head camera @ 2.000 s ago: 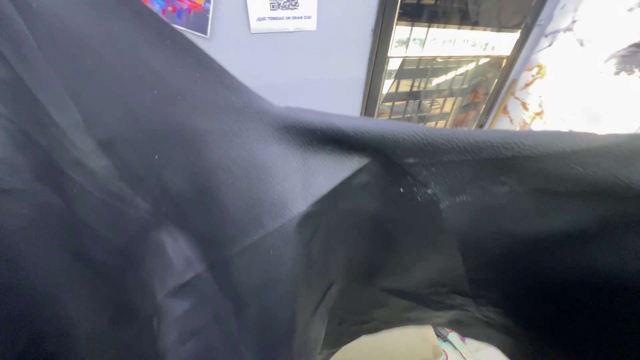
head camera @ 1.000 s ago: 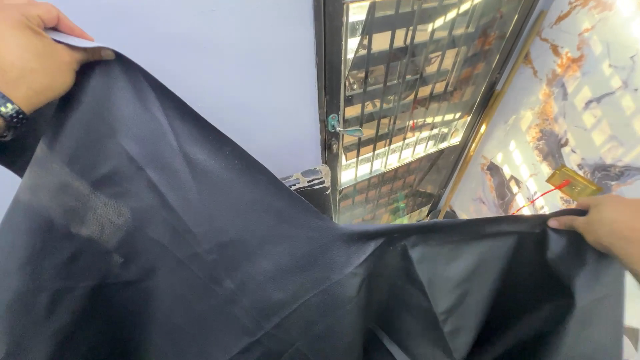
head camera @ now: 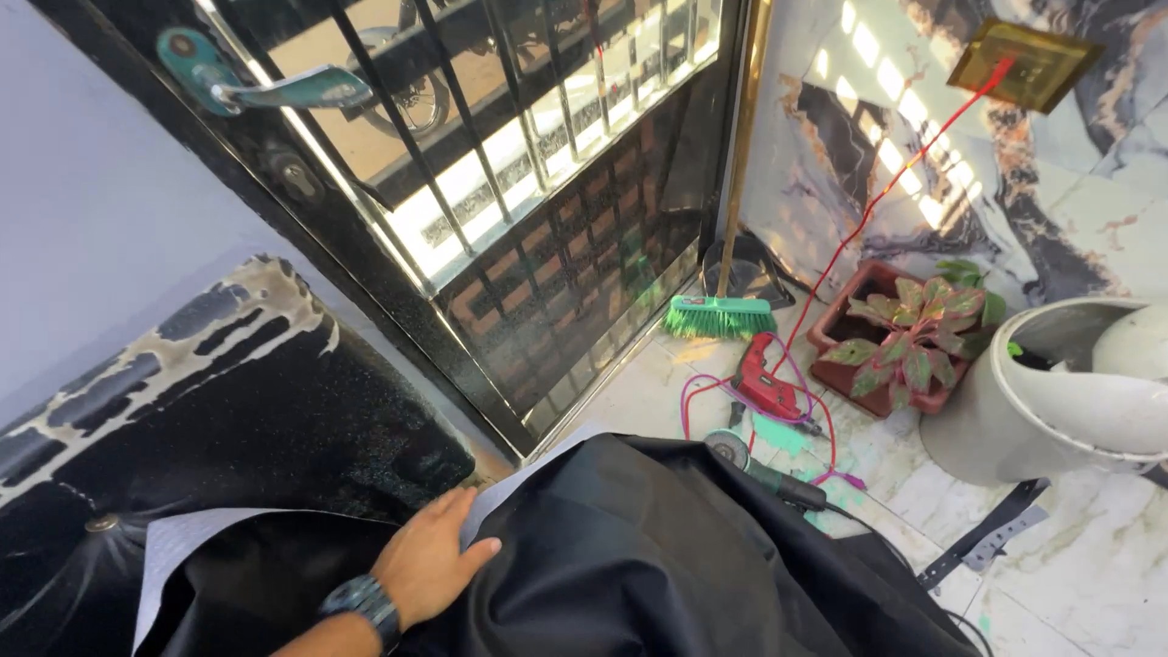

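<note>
A large sheet of black leather-like material (head camera: 639,538) with a pale backing fills the lower middle, bunched and folded. My left hand (head camera: 433,557), with a dark watch on the wrist, pinches the sheet's edge between thumb and fingers near the bottom centre. Left of it, a corner of the sheet curls up and shows its pale underside. Beneath and behind lies a worn black upholstered surface (head camera: 301,438) with a peeling edge and a tufting button (head camera: 102,523). My right hand is out of view.
A barred metal door (head camera: 584,255) stands ahead. Right of it are a green broom (head camera: 721,315), a red power drill (head camera: 766,379), an angle grinder (head camera: 785,484), loose cords, a potted plant (head camera: 912,338), a grey bucket (head camera: 967,420) and dark strips (head camera: 981,538) on the marble-look floor.
The sheet, held up and spread between both hands a second ago, is now lower and bunched. My right hand has left the view. The view has tilted down towards the floor.
</note>
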